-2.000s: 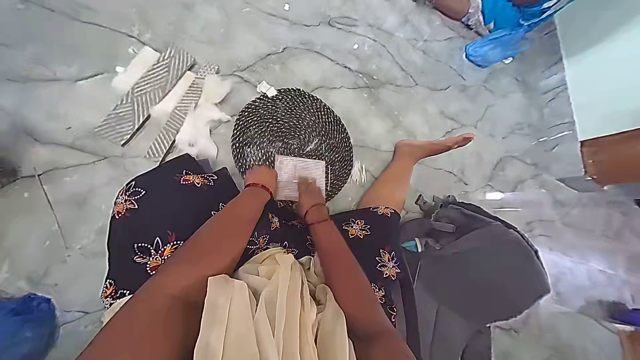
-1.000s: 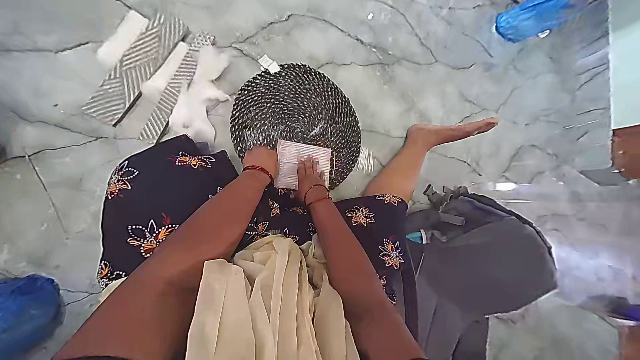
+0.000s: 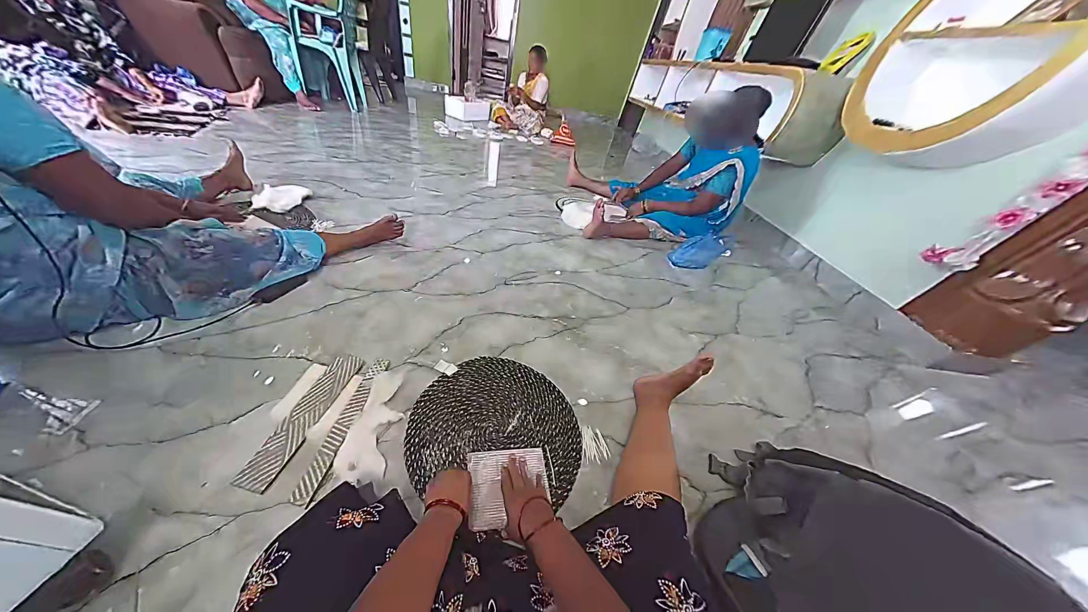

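Note:
A round, dark mat of coiled braid with light flecks (image 3: 484,399) lies on the floor in front of my lap. On its near edge rests a small pale, striped rectangular piece (image 3: 489,484). My left hand (image 3: 448,491) is at the left edge of that piece, its fingertips bent under or hidden. My right hand (image 3: 520,497) lies flat on the piece's right part, fingers stretched forward. Left of the mat are striped fabric strips (image 3: 297,421), pale strips between them, and white fluffy fibre (image 3: 365,433). A bundle of thin pale sticks or strands (image 3: 595,444) lies to the right.
A dark grey bag (image 3: 850,527) stands at my right. A person in blue (image 3: 161,263) sits at the left, another (image 3: 705,187) by the right wall near a blue plastic bag (image 3: 699,251). A black cable (image 3: 153,340) crosses the floor at left. Farther back sits another person.
The view has tilted up to show the room. My right hand now lies flat with its fingers pointing forward on the striped piece; my left hand stays at its left edge.

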